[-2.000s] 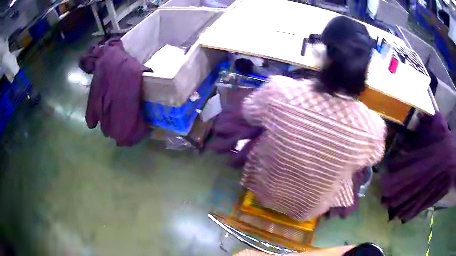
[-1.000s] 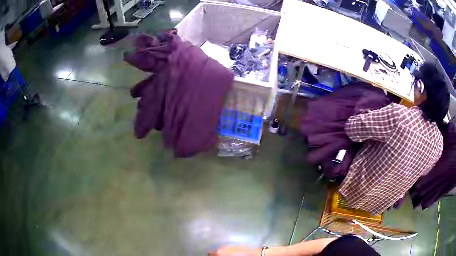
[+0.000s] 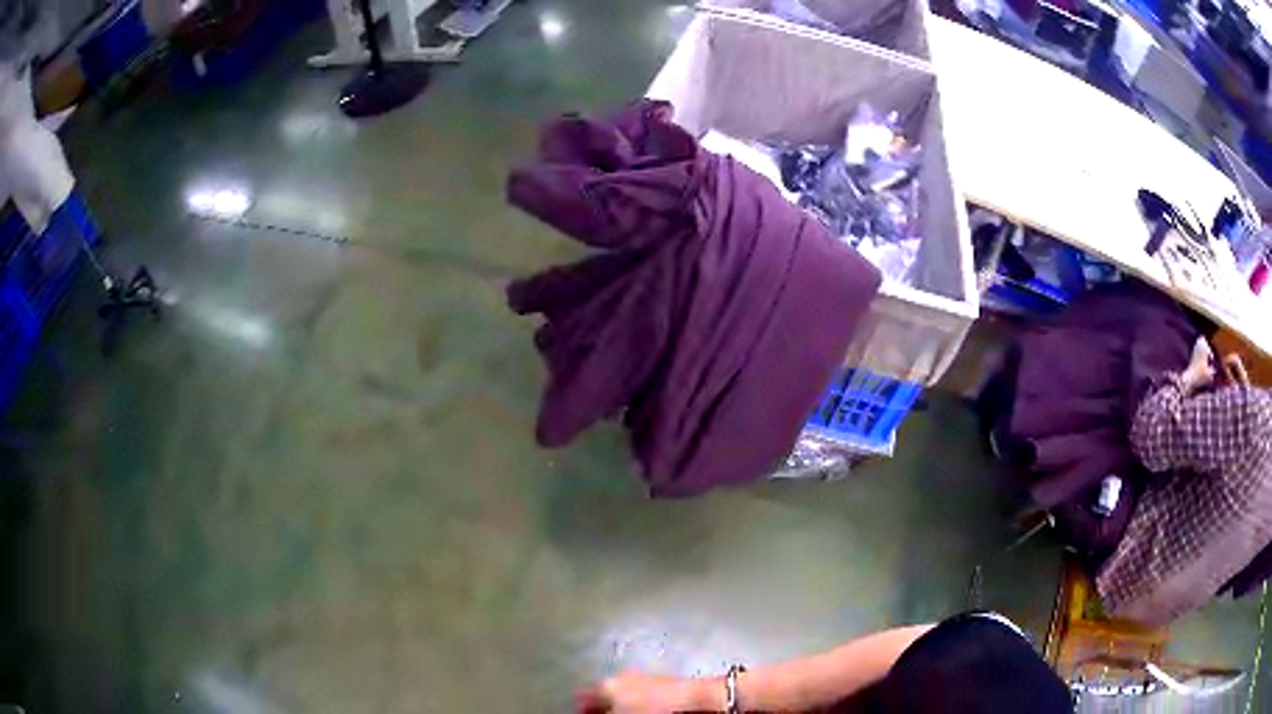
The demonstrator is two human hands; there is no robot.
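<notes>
A large heap of dark plum garments [image 3: 725, 307] hangs over the near side of a grey cloth-sided bin [image 3: 963, 265], left of the worktable. My right forearm, with a bracelet at the wrist, comes in at the bottom from a black sleeve. My right hand [image 3: 642, 693] is at the bottom edge, blurred and partly cut off, apart from the garments; its fingers are not clear. My left hand is out of the picture.
The bin holds bagged dark items [image 3: 872, 195] and stands over a blue crate [image 3: 868, 405]. At right, a seated person in a checked shirt [image 3: 1200, 488] handles plum cloth [image 3: 1081, 391] at the white worktable [image 3: 1032, 133]. A black stand base [image 3: 384, 92] is on the green floor.
The view has turned left and moved nearer the garment heap. The worktable and the seated person have shifted to the right edge. More of my right forearm shows than two seconds ago.
</notes>
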